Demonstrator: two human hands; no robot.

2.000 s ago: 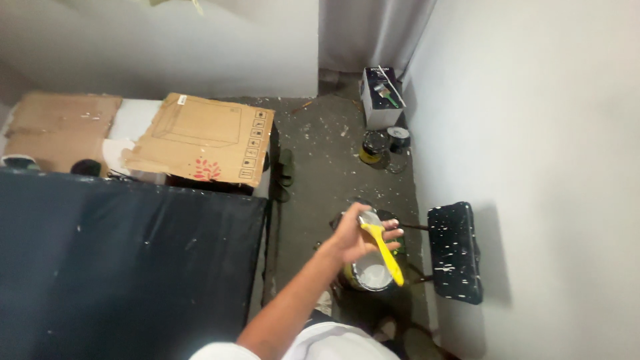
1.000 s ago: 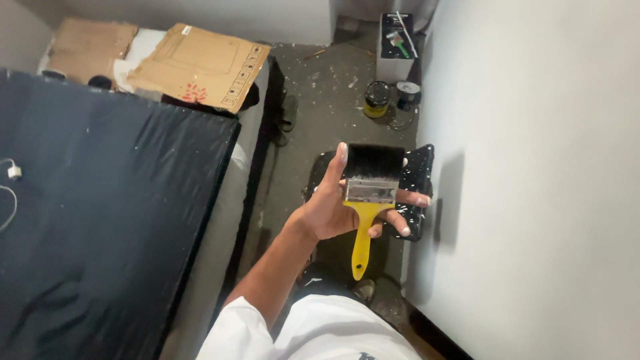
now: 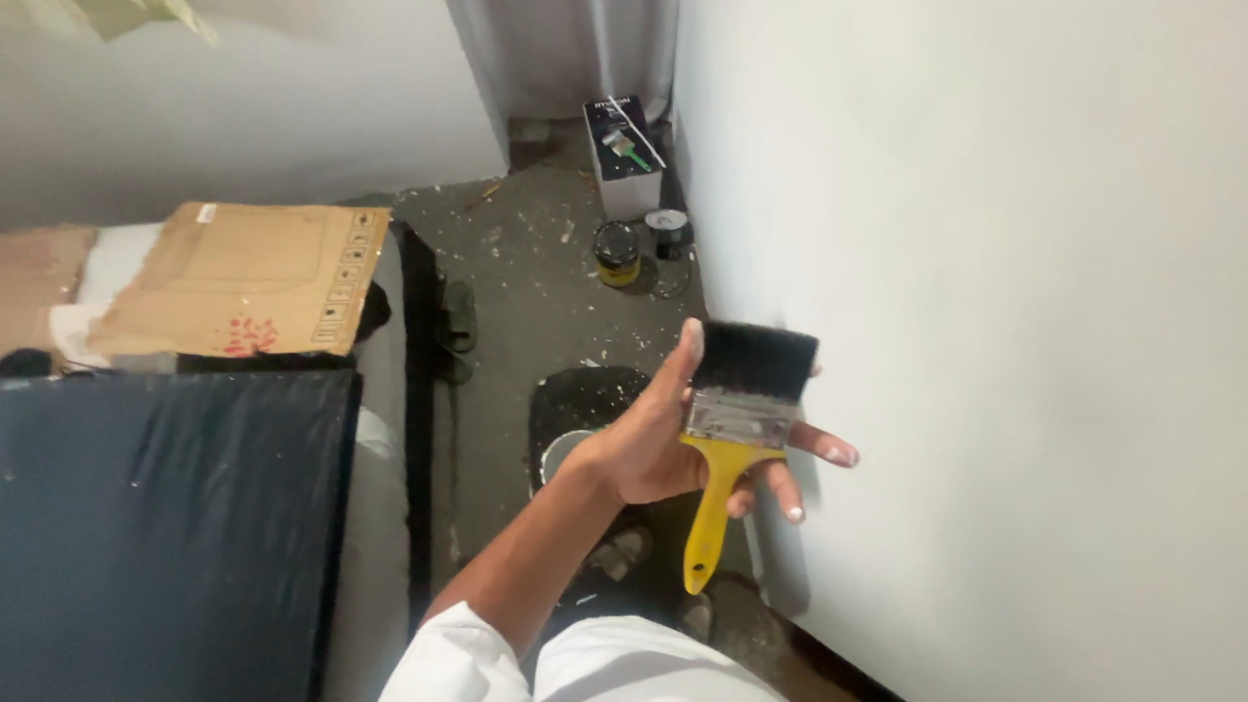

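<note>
My left hand [image 3: 653,444] holds a wide flat paintbrush [image 3: 741,414] across its palm and fingers, with the thumb along its left edge. The brush has black bristles at the top, a metal ferrule and a yellow handle hanging down. Behind the wrist, the rim of a pale container [image 3: 564,453] shows beside a black, white-spattered surface [image 3: 585,385]; my forearm hides part of both. My right hand is out of view.
A white wall [image 3: 975,292] rises close on the right. Tins [image 3: 616,255] and a box [image 3: 632,190] bearing a green-handled brush stand ahead on the spattered floor. Cardboard [image 3: 244,273] and a black-covered surface [image 3: 166,526] lie left. Slippers [image 3: 458,314] sit beside them.
Two seconds ago my left hand was over an open paint container with the yellow handle pointing down and right. Now the brush is upright in front of me, bristles up.
</note>
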